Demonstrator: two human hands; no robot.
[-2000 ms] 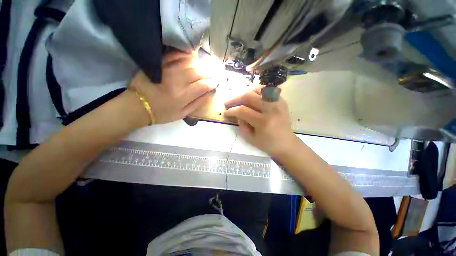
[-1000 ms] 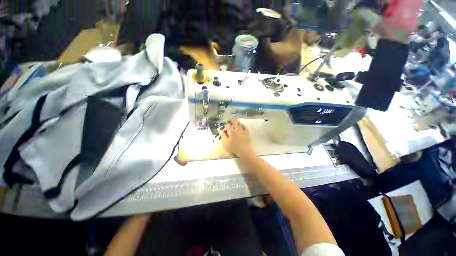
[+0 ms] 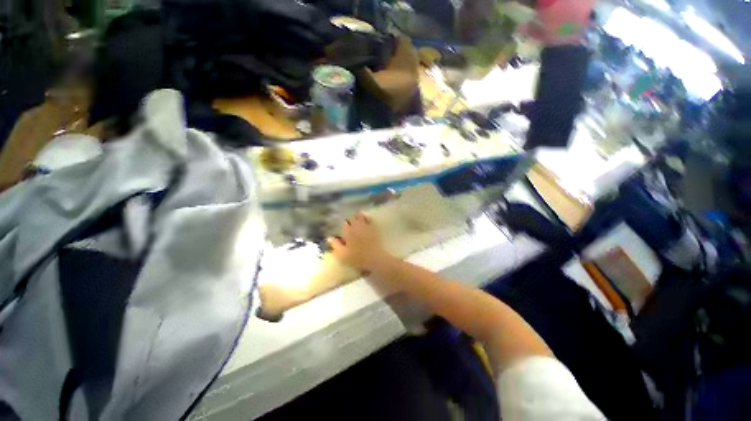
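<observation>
The light grey and black garment (image 3: pixel 185 263) lies heaped on the table left of the needle, its lower part hanging toward the front edge. The white sewing machine (image 3: pixel 395 168) with a blue stripe stands beside it. My right hand (image 3: pixel 359 242) is at the machine bed just right of the needle area, fingers bent; blur hides whether it holds anything. The needle area (image 3: pixel 300 247) is bright and blurred. My left hand is not in view.
A clear jar (image 3: pixel 332 97) stands behind the machine. A black upright rectangle (image 3: pixel 558 97) rises at its right end. The white table edge (image 3: pixel 329 349) runs along the front. Dark cloth is heaped behind.
The view has swung and tilted, first up from the needle, then toward the right. My left hand left the garment and its arm has gone out of view. My right hand stays near the needle.
</observation>
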